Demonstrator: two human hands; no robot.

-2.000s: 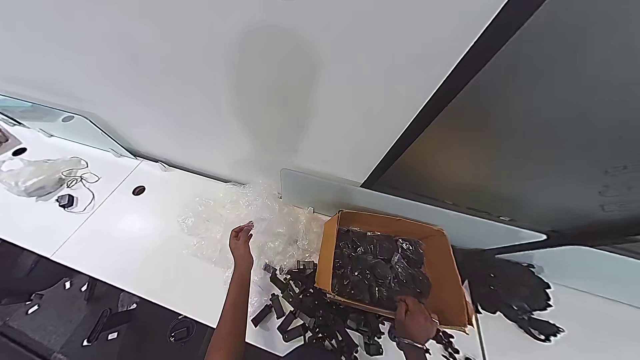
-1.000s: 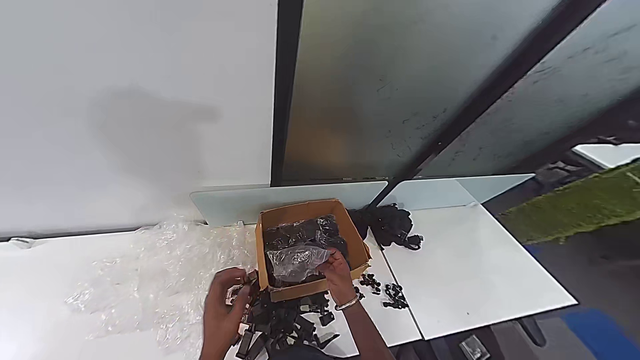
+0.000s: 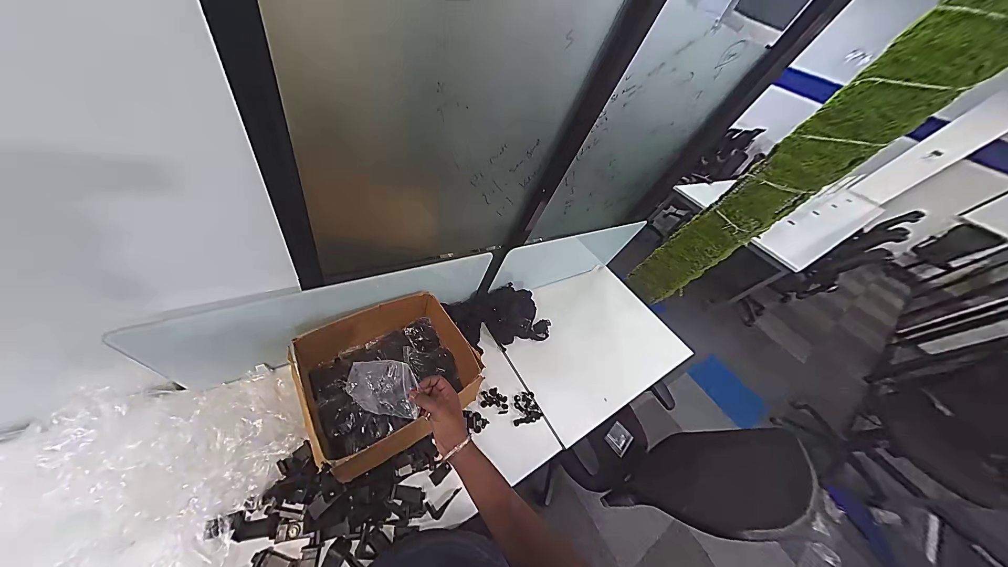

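Observation:
My right hand point(image 3: 438, 403) pinches a clear plastic bag point(image 3: 383, 387) at its edge, over the front right of an open cardboard box point(image 3: 370, 459). Inside the box lie black items in clear plastic wrapping point(image 3: 429, 358). My left hand is out of view. A heap of loose black plastic parts point(image 3: 327, 504) spreads over the table in front of the box. To its left is a large pile of crumpled clear plastic bags point(image 3: 157, 457). Small black pieces point(image 3: 526, 407) sit in clusters right of the box.
Behind the box stands a low glass divider point(image 3: 378, 287). A tangled black bundle point(image 3: 512, 315) lies at the box's back right corner, on the white table point(image 3: 606, 354). An office chair point(image 3: 717, 480) is at the right, and a green panel point(image 3: 835, 134) slants beyond the table.
The view has swung to the right. My left hand, seen beside the box a second ago, has gone out of view. My right hand still holds a clear bag over the box.

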